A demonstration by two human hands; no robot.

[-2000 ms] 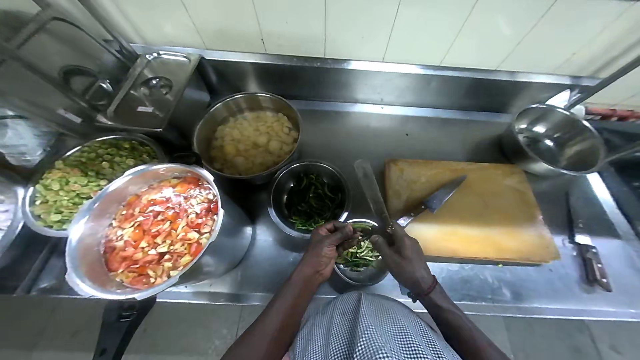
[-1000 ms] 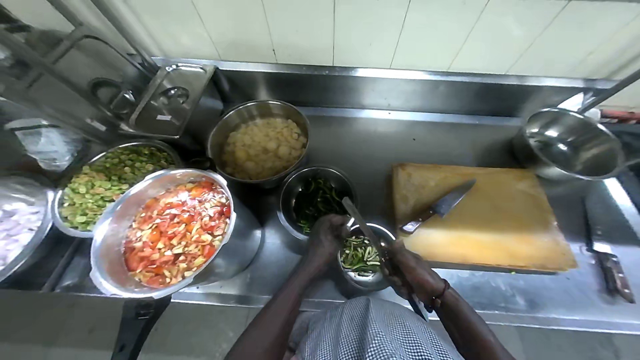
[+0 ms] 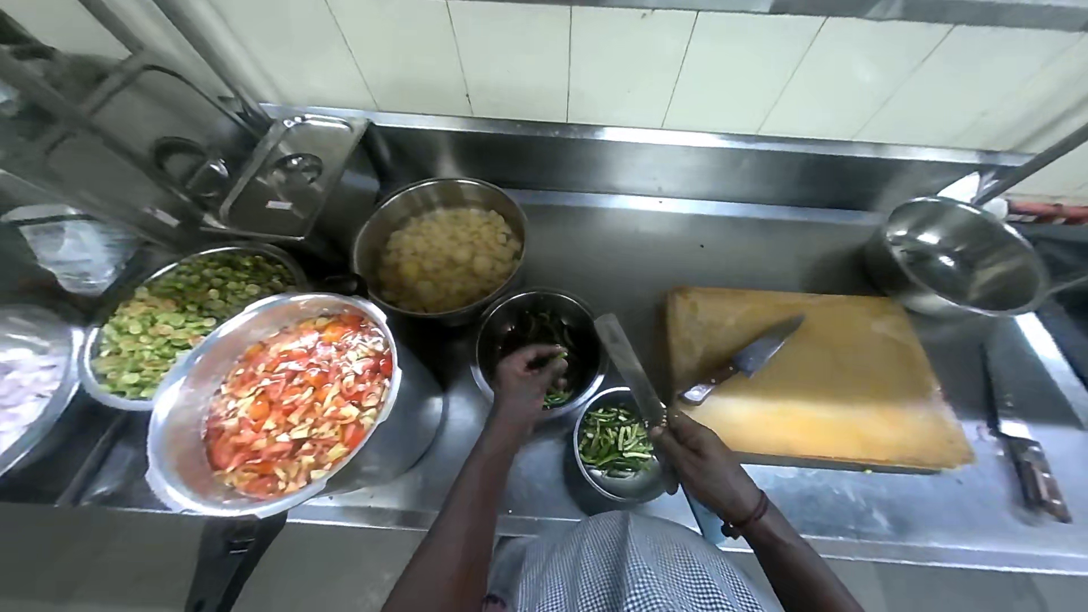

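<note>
My left hand (image 3: 531, 378) reaches into a steel bowl of green chillies (image 3: 484, 357), its fingertips curled around a bit of green. My right hand (image 3: 697, 450) grips a knife by its handle, and the wide blade (image 3: 631, 365) points up and away between the bowl and the cutting board. Below that blade stands a smaller steel bowl (image 3: 580, 459) holding cut green chillies (image 3: 614, 440). A second knife (image 3: 752, 353) lies on the yellowed cutting board (image 3: 833, 399) to the right.
A pressure cooker pan of chopped tomatoes (image 3: 161, 425), a bowl of sliced green vegetables (image 3: 93, 374) and a pot of pale cubes in liquid (image 3: 365, 246) stand left. An empty saucepan (image 3: 960, 255) and another knife (image 3: 1028, 467) are at right.
My left hand has moved from over the small bowl of cut chillies into the bowl behind it. My right hand keeps hold of the knife.
</note>
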